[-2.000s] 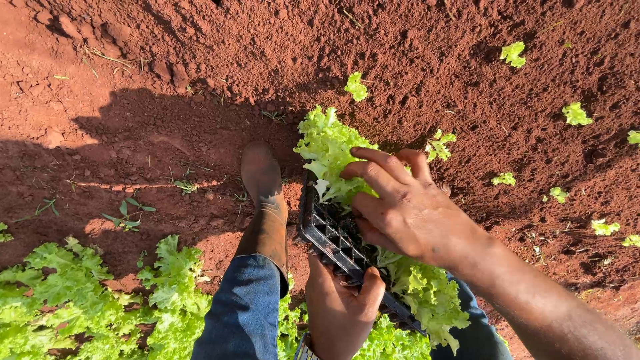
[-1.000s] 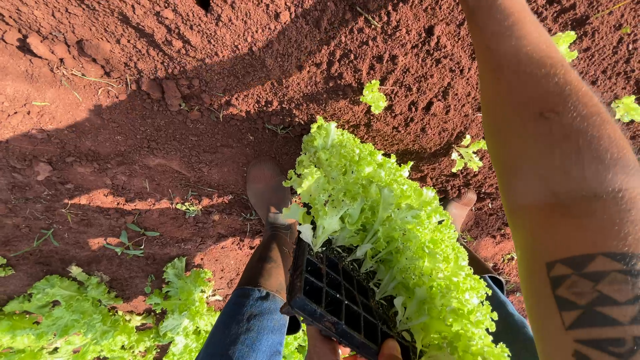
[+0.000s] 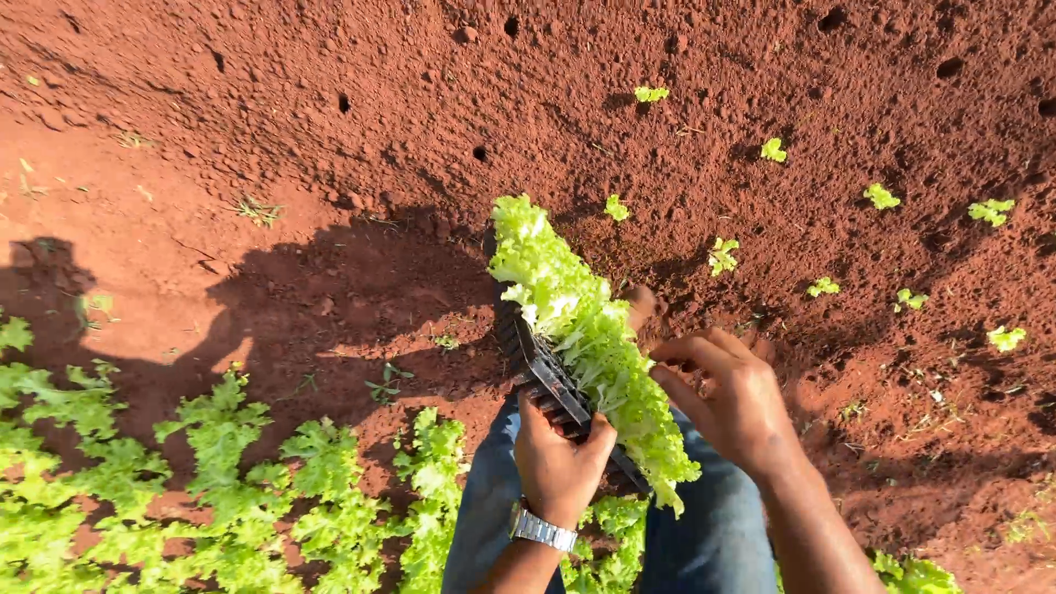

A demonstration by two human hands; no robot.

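Low in the middle of the view, my left hand (image 3: 561,466), with a metal watch at its wrist, grips the near edge of a black plastic seedling tray (image 3: 540,363). Light-green lettuce seedlings (image 3: 590,330) crowd the tray's right side and hide much of it. The tray lies at a slant above my legs. My right hand (image 3: 726,396) is just right of the leaves, fingers bent towards them. Its thumb and forefinger tips are close together by the leaf edge; whether they pinch a leaf is not clear.
Small lettuce plants (image 3: 773,149) stand spaced out in the red soil at the right. Several planting holes (image 3: 344,102) dot the soil farther up. Larger lettuces (image 3: 219,437) grow at the lower left. A bare foot (image 3: 639,307) shows behind the seedlings.
My right arm, stretched forward across the right side one second ago, is drawn back, with the hand beside the seedlings. The left hand still holds the tray. The view has shifted, showing more soil.
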